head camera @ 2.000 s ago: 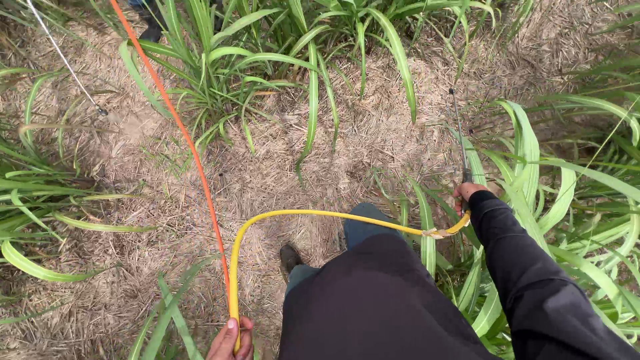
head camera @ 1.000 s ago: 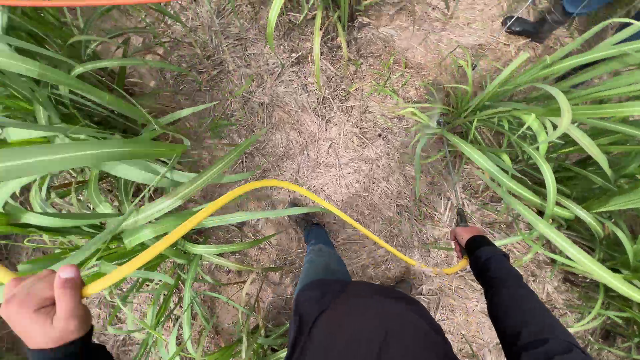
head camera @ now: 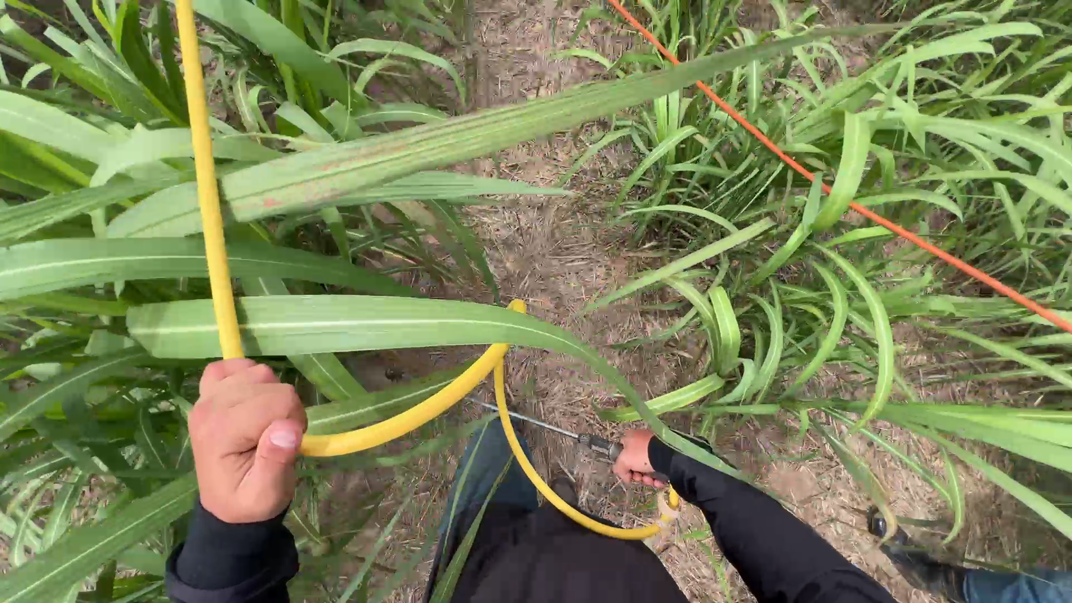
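A yellow hose (head camera: 402, 429) runs down from the top left into my left hand (head camera: 247, 440), which is closed around it in a fist. From there the hose bends up to the middle, loops behind a long leaf and curves down to my right hand (head camera: 641, 459). My right hand grips the dark handle of a spray lance (head camera: 596, 445), with the hose joined below the hand by a pale wrapping. The lance's thin metal tube points up and left above my leg; its far end is hidden by leaves.
Tall broad-bladed grass (head camera: 335, 322) crowds the left and overlaps the hose. More clumps stand at right, crossed by an orange hose or line (head camera: 804, 172). Dry straw litter (head camera: 544, 251) covers the ground between. Another person's boot (head camera: 917, 561) is at the lower right.
The view has shifted strongly. My left hand has risen with the hose still in it, and the hose now loops in the middle. The lance points up and left instead of nearly straight ahead.
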